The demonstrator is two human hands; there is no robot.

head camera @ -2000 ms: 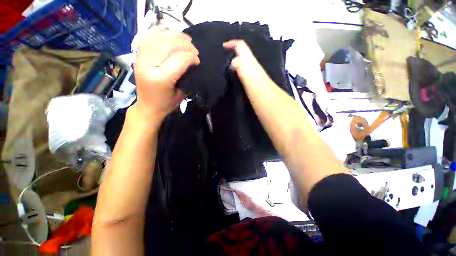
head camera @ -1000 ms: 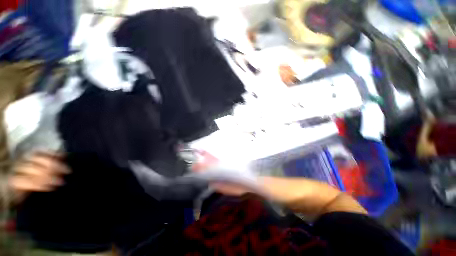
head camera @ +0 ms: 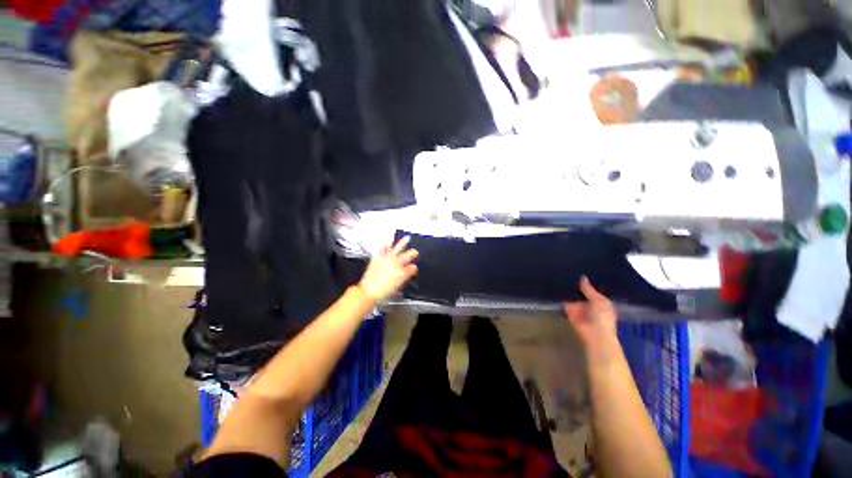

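A long black fabric panel [head camera: 523, 271] lies along the front edge of the white machine table, in front of the sewing machine [head camera: 673, 173]. My left hand [head camera: 390, 271] rests on the panel's left end with its fingers apart. My right hand [head camera: 593, 313] is at the panel's front edge toward its right part, thumb on top and the other fingers curled at the edge. The machine's needle area is at the left end of its head, too blurred to make out. A pale pink strip [head camera: 346, 224] lies just left of it.
A large black fabric pile [head camera: 262, 205] is at the left, with white pieces [head camera: 248, 47] on top. More black pieces [head camera: 392, 84] lie behind it. Blue crates [head camera: 659, 364] stand below. An orange-red cloth [head camera: 107, 241] and a plastic-wrapped white bundle [head camera: 145, 121] are at far left.
Both hands have left the black pieces at the back and come to the table's front edge. A black panel now lies there in front of the machine. The view has shifted toward the machine.
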